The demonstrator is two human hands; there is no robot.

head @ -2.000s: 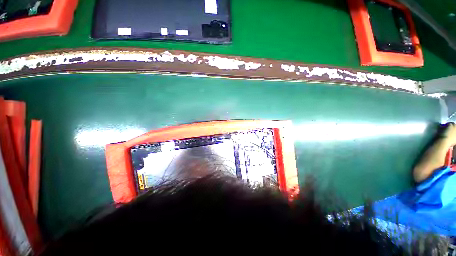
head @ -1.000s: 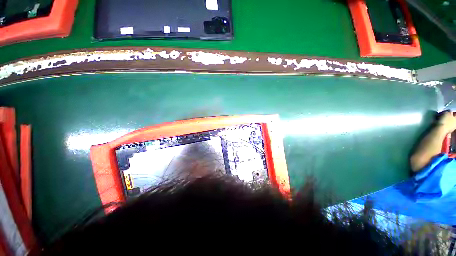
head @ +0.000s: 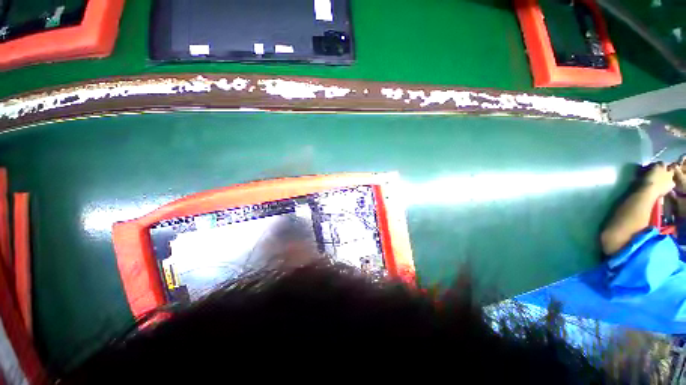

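An open tablet unit (head: 241, 244) lies in a red frame (head: 263, 189) on the glossy green bench, just in front of me. Its silver-white battery (head: 218, 252) fills much of the left and middle. The main board (head: 350, 225) is at the right end. A small yellow patch shows at the left edge. Dark hair covers the lower part of the unit and the frame's near side. Neither of my hands is in view.
Beyond the chipped brown rail (head: 278, 90), the belt holds a dark slab (head: 248, 30) with white labels and red-framed units at left (head: 60, 37) and right (head: 575, 75). Upright red strips (head: 22, 256) stand at left. At right are a neighbour's arm (head: 632, 214) and blue sleeve.
The bench unit, its frame and the red strips have shifted left in view, as has the neighbour's arm. The dark slab has shifted slightly right. The neighbour's hands now show more.
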